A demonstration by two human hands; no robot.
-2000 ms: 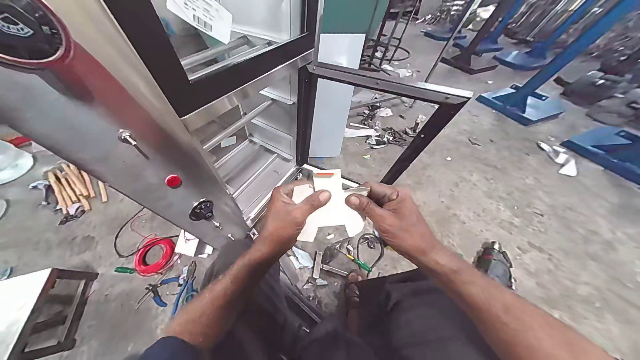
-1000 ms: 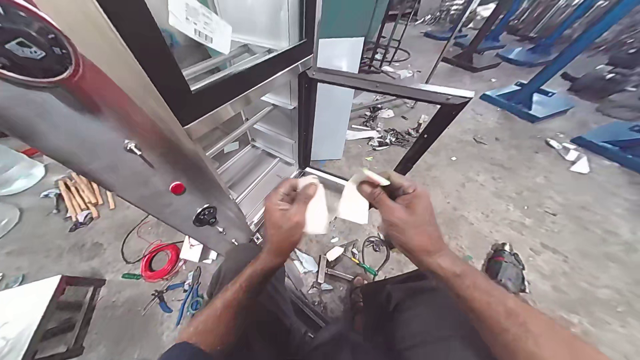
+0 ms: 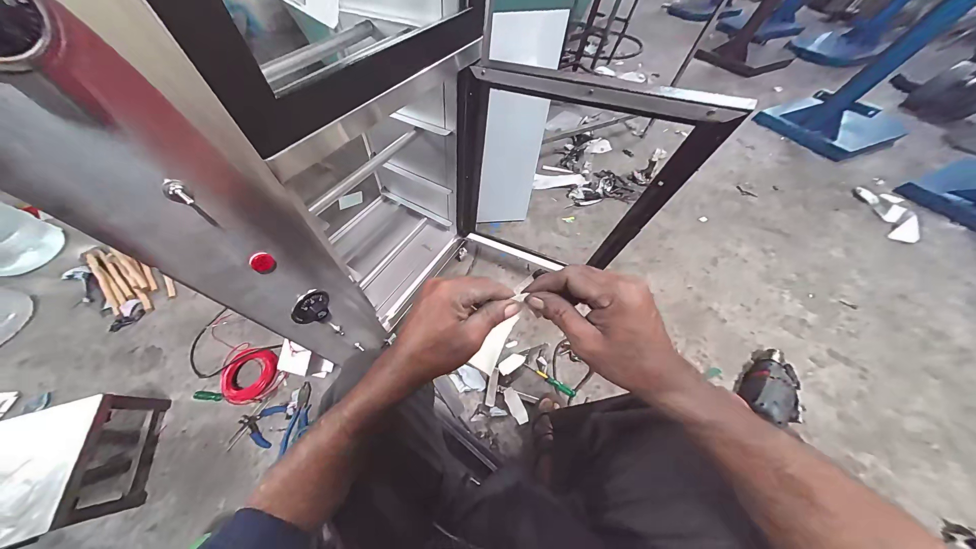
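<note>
Between the fingertips of my left hand point(image 3: 461, 324) and my right hand point(image 3: 610, 324) is a small pale piece of paper or backing film point(image 3: 497, 343). The left thumb and fingers pinch it, and it hangs down below them. My right thumb and forefinger are closed at its upper end, touching or nearly touching the left fingertips; what they pinch is too small to tell. Both hands are in front of an open black door frame point(image 3: 629, 194) on a stainless steel cabinet point(image 3: 229, 229). The cabinet's side carries a black knob point(image 3: 310, 306), a red indicator point(image 3: 262, 263) and a toggle switch point(image 3: 178, 191).
On the floor lie a red wire coil point(image 3: 250, 375), blue-handled pliers point(image 3: 296, 427), a green-handled screwdriver point(image 3: 560, 385) and paper scraps. A small white-topped table point(image 3: 49, 457) stands at lower left. A dark power tool point(image 3: 770, 387) lies at right, blue metal stands point(image 3: 839, 126) beyond it.
Two seconds ago both hands held pale pieces side by side; one second ago each hand held one apart. Now the fingertips have come together and one pale strip hangs from the left.
</note>
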